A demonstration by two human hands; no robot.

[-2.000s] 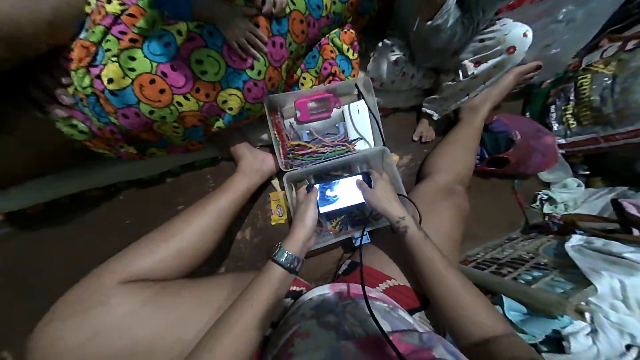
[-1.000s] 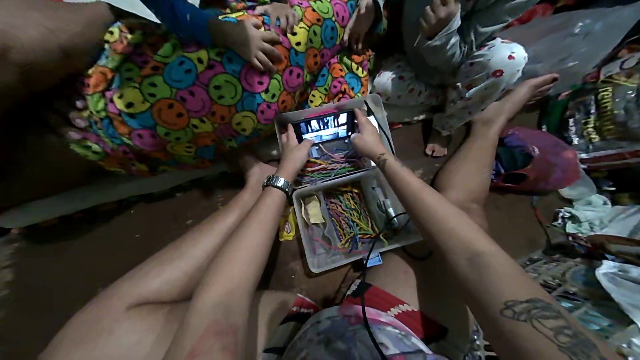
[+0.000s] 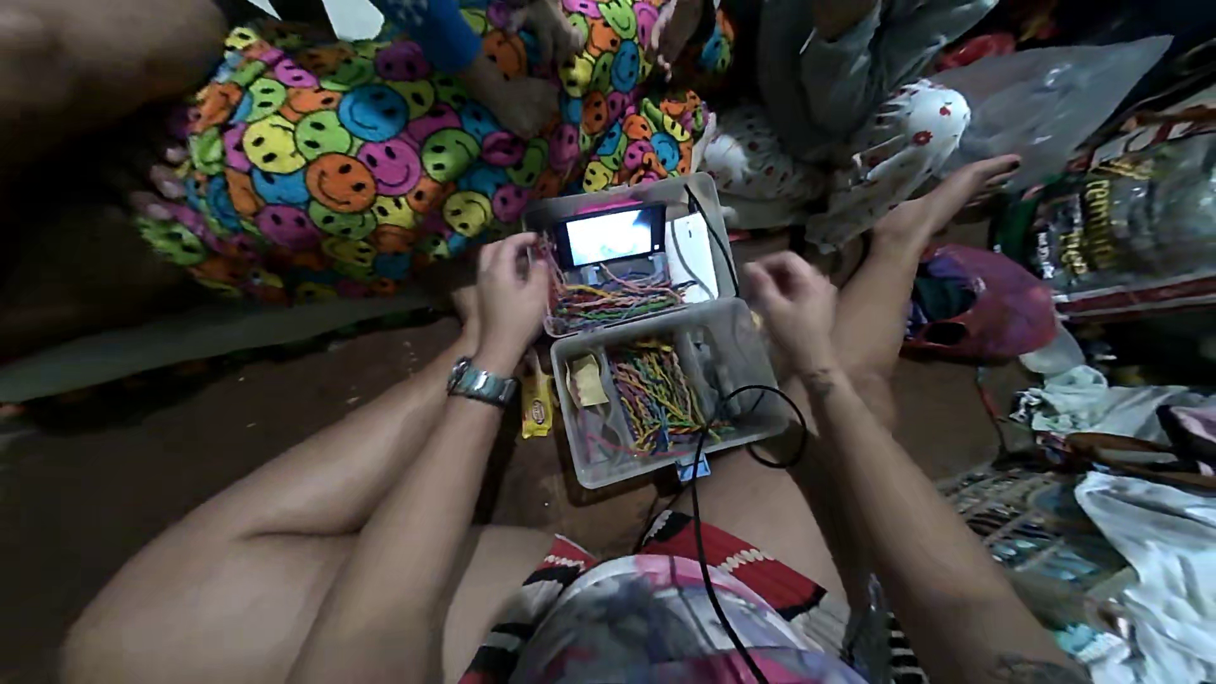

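Note:
A smartphone (image 3: 611, 237) with a lit screen rests in the upper half of an open plastic box (image 3: 568, 442), leaning at the lid's far side. Beside it lie a white device (image 3: 692, 255) and colored braided cords (image 3: 617, 306). More braided cords (image 3: 655, 394) fill the middle compartment of the lower half, between a yellowish piece (image 3: 587, 380) and small items. My left hand (image 3: 511, 290), a metal watch at its wrist, is at the lid's left edge, fingers curled; its contact is unclear. Right of the box, my right hand (image 3: 790, 299) is loosely curled, its fingers blurred.
A black cable (image 3: 701, 532) runs over my lap and loops onto the box. A yellow packet (image 3: 537, 404) lies left of it. Other people sit opposite, one under a smiley-print cloth (image 3: 332, 180). To the right are a pink bag (image 3: 997, 302) and plastic bags (image 3: 1159, 541).
Both hands held the phone over the box's lower half, then over its upper half. Now the phone rests in the upper half, and my hands are apart on either side.

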